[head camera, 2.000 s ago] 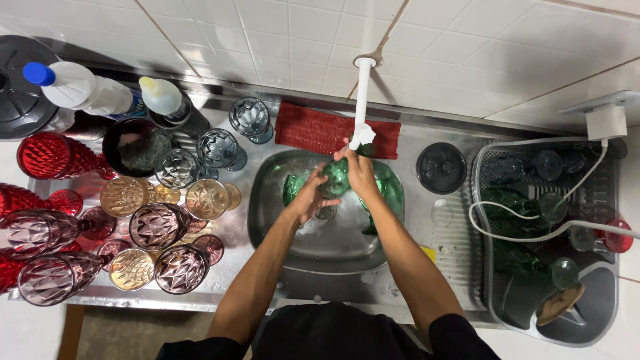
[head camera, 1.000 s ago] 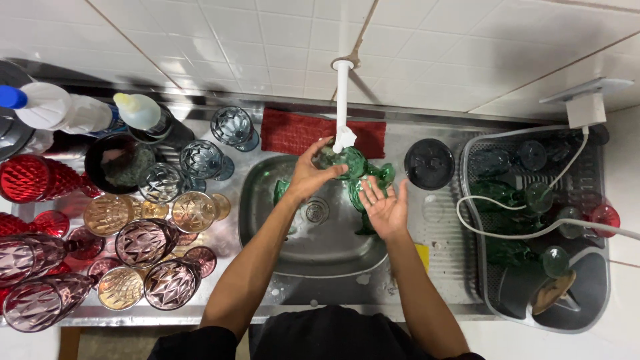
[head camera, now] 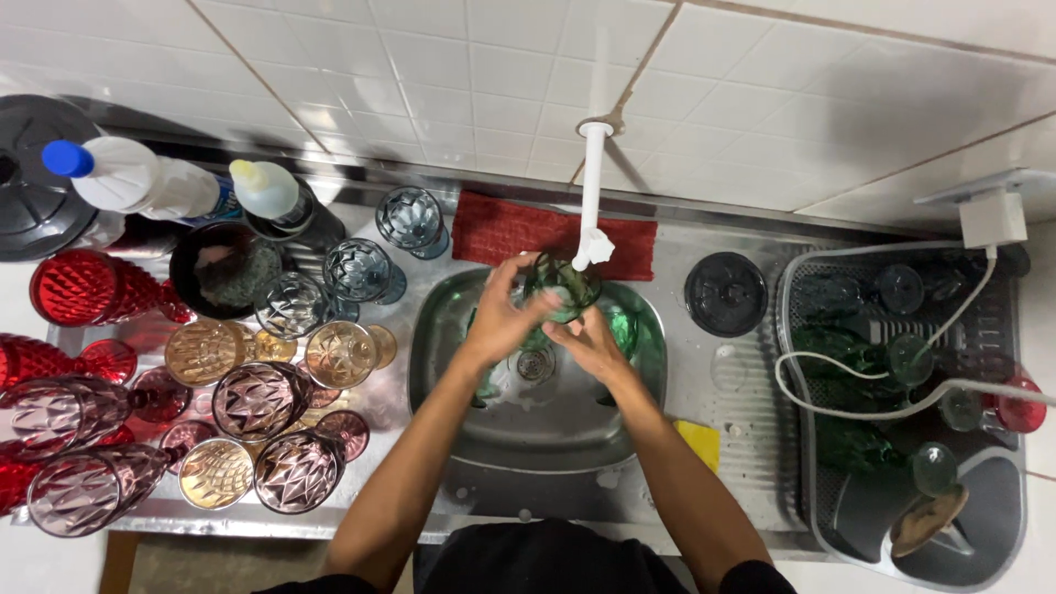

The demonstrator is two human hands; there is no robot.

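Observation:
A green glass goblet (head camera: 569,289) is held between my two hands under the white plastic faucet (head camera: 591,190), above the stainless steel sink basin (head camera: 544,450). My left hand (head camera: 510,312) grips its left side, fingers near the rim, the thumb blurred. My right hand (head camera: 587,342) holds it from below and to the right. More green glassware (head camera: 620,330) lies in the basin at the right, beside my right wrist, and another green piece is partly hidden behind my left forearm. The drain (head camera: 530,363) shows below my hands.
Red, pink, amber and blue-grey goblets (head camera: 258,400) crowd the left counter beside bottles (head camera: 157,177) and a dark bowl (head camera: 223,268). A red cloth (head camera: 495,227) lies behind the basin. Rightward are a dark lid (head camera: 726,294), yellow item (head camera: 698,444), grey dish rack (head camera: 813,495) with glassware and white cable (head camera: 825,410).
My right hand was open and apart from the glass one second ago; it now holds the goblet together with my left hand.

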